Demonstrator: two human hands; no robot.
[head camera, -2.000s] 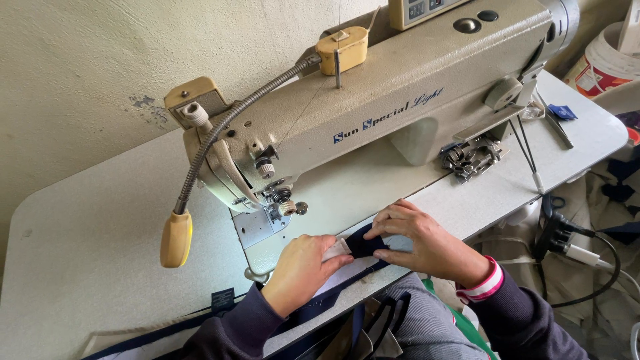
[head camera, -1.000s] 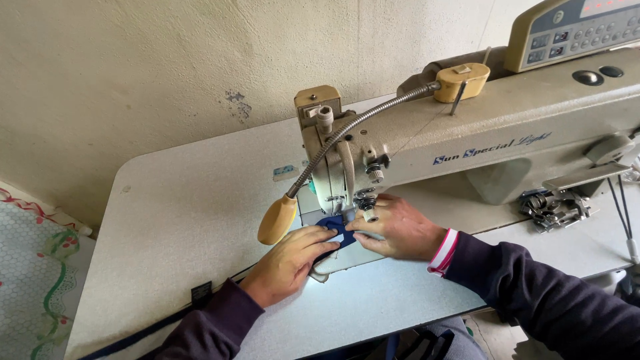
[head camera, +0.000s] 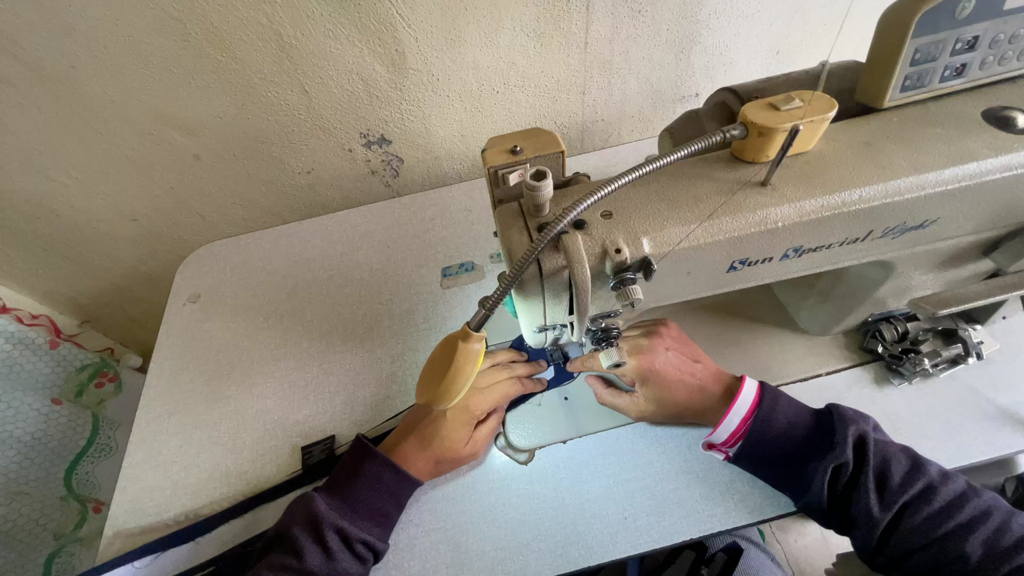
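Note:
A navy fabric piece with a white patch (head camera: 524, 394) lies under the presser foot (head camera: 555, 355) of an industrial sewing machine (head camera: 800, 232). My left hand (head camera: 480, 408) rests on it from the left, fingers extended and pressing it flat. From the right, my right hand (head camera: 664, 372) touches the fabric's edge with the index fingertip, thumb apart below, close to the thread tension knob. Navy and white fabric strips (head camera: 216, 532) run from the lower left along the table under my left forearm. The needle tip is too small to make out.
A yellow lamp head (head camera: 450, 368) on a flexible metal neck hangs just above my left hand. The pale tabletop (head camera: 320, 320) meets a rough wall behind. A metal attachment (head camera: 920, 340) sits at the right; a control panel (head camera: 952, 56) is at the upper right. Patterned cloth (head camera: 48, 432) lies at far left.
Two seconds ago both hands held the fabric at the table's front edge; a second ago they were at the presser foot. Since then, the right index finger has extended toward the foot.

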